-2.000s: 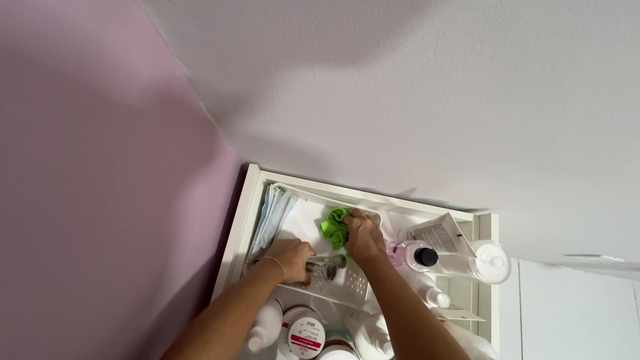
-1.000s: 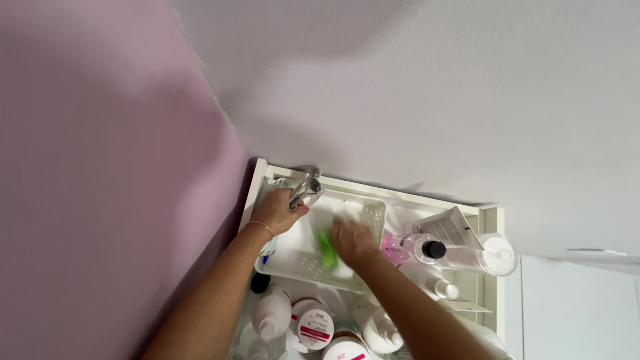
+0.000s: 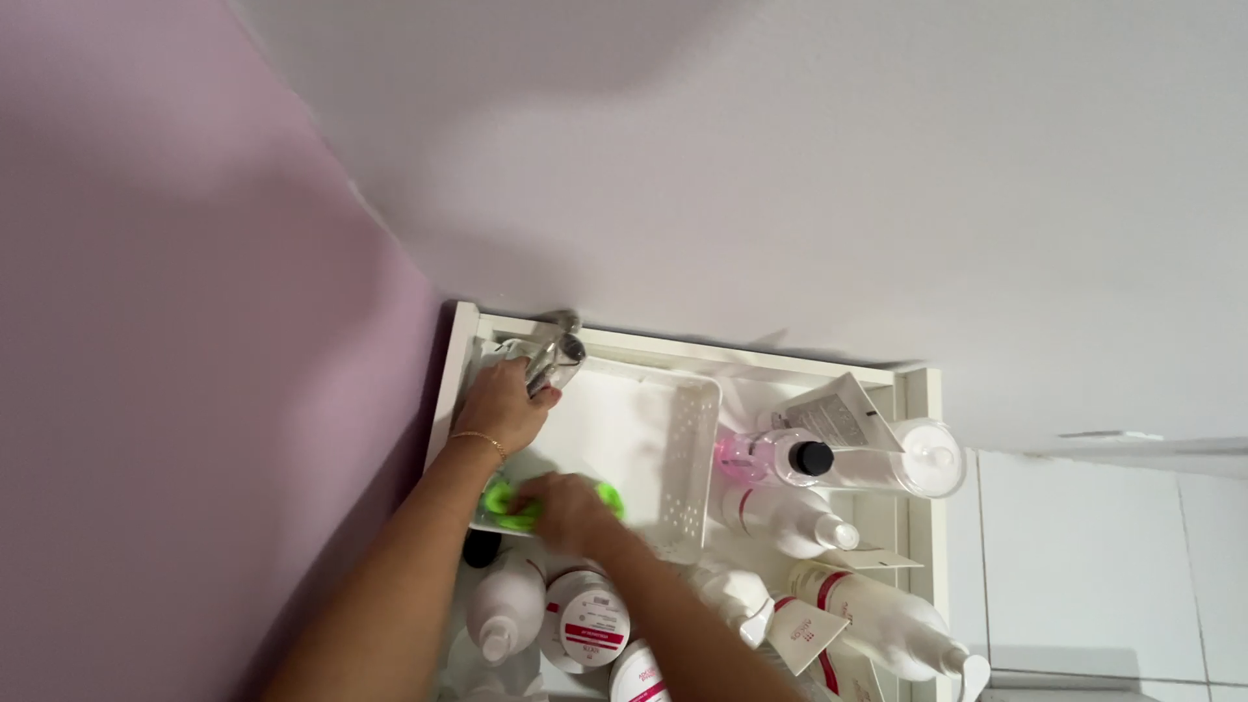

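Observation:
A white perforated plastic basket (image 3: 694,468) lies in the corner of a white shelf unit. My left hand (image 3: 507,405), with a thin bracelet at the wrist, grips clear glass or plastic items (image 3: 556,361) with a dark part, over the basket's upper left corner. My right hand (image 3: 570,512), blurred, presses a bright green cloth (image 3: 512,505) against the basket's lower left part. Which fingers hold the cloth is not clear. What lies under my left hand is mostly hidden.
Right of the basket stand a pink bottle with a black cap (image 3: 809,458), a tube (image 3: 846,414) and a white bottle (image 3: 780,517). Below are a pump bottle (image 3: 731,595), a white jar (image 3: 588,624) and another bottle (image 3: 505,604). The shelf's raised rim (image 3: 741,356) runs along the wall.
My left hand has lifted the clear items from the basket's lower part to its upper left. My right hand has moved the green cloth from the upper right to the lower left.

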